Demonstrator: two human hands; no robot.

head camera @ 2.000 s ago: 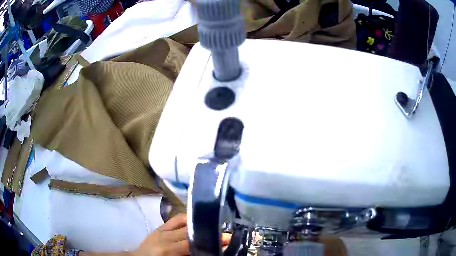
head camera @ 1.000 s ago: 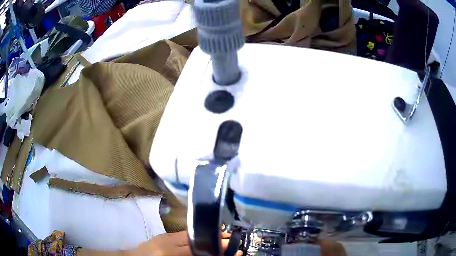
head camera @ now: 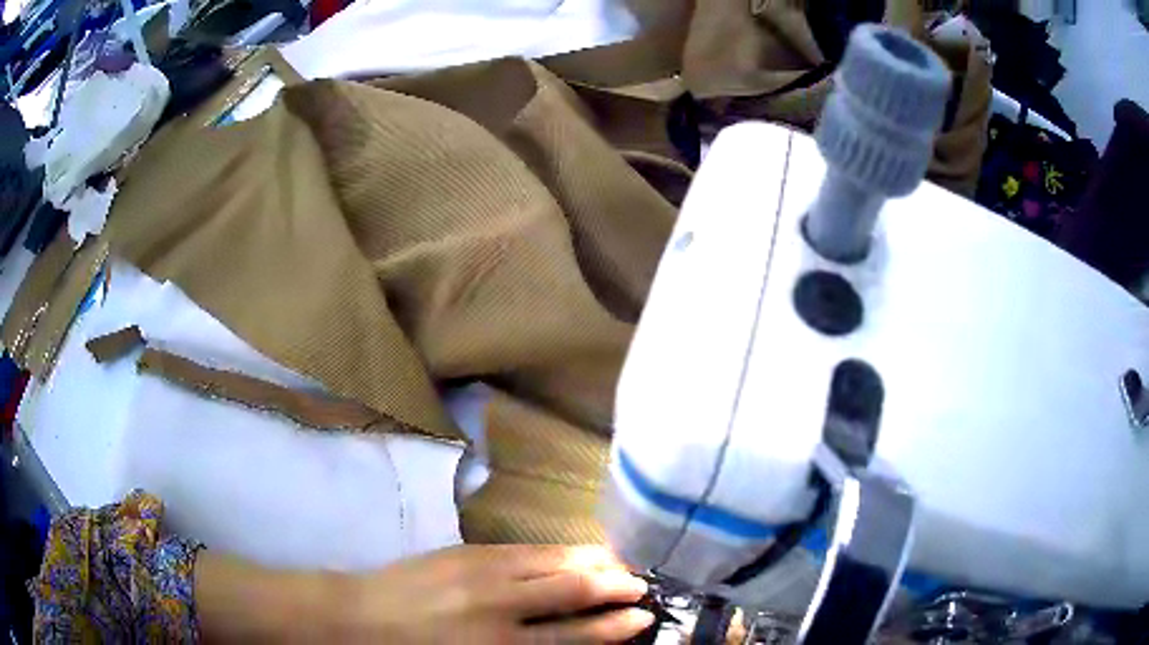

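Observation:
Brown ribbed fabric (head camera: 466,239) lies draped in folds left of the white sewing machine head (head camera: 1008,365) and runs down to its needle end. My left hand (head camera: 504,599) reaches from the bottom left, palm down, at the fabric's near edge. Its fingertips are beside the metal presser foot area (head camera: 680,615); whether they pinch the cloth is hidden. A small skin-coloured patch shows at the bottom edge beyond the foot; I cannot tell if it is my right hand. White cloth (head camera: 277,491) lies beside the brown, with a narrow brown strip (head camera: 252,391) on it.
A small brown scrap (head camera: 116,343) lies by the strip. White scraps (head camera: 101,126) and dark pieces are piled at the upper left. More white cloth (head camera: 466,38) lies behind the brown fabric. A dark flowered cloth (head camera: 1033,176) is at the upper right, behind the machine.
The view has shifted, so the machine head now stands further right and more brown fabric shows. More of my left hand is visible, its fingertips still at the needle end.

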